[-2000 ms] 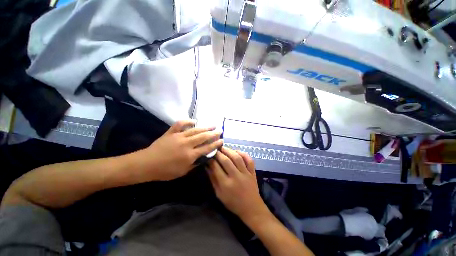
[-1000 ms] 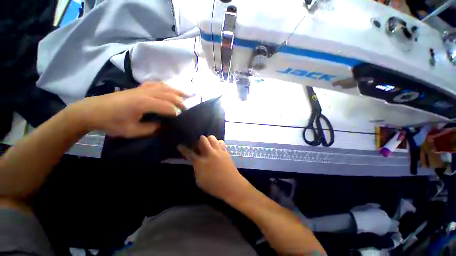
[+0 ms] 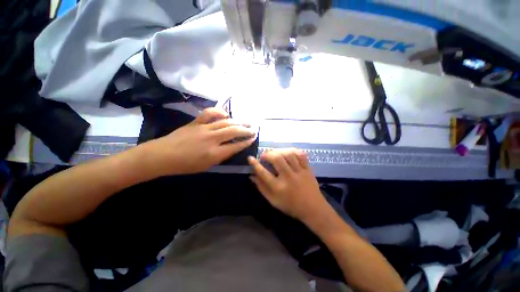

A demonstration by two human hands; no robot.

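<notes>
A black fabric panel (image 3: 244, 155) lies at the table's front edge under my left hand, its right edge showing near the fingertips. My left hand (image 3: 208, 141) lies flat over it, fingers pointing right, below the needle area. My right hand (image 3: 288, 178) is just right of the panel, its thumb and index finger at the panel's corner; whether they pinch it is not clear. A light grey garment body (image 3: 185, 57) with black strips is bunched left of the needle. The white sewing machine head (image 3: 342, 34) stands above, its needle lost in glare.
Black-handled scissors (image 3: 381, 117) lie right of the needle. A ruler band (image 3: 365, 157) runs along the table's front edge. A small box with a purple item (image 3: 468, 140) is at far right. A black garment pile (image 3: 48, 108) lies left. Fabric offcuts (image 3: 439, 231) are below right.
The panel's lifted corner is down again. My left hand has moved right and lies over it. My right hand has shifted right to its corner. The view has also shifted.
</notes>
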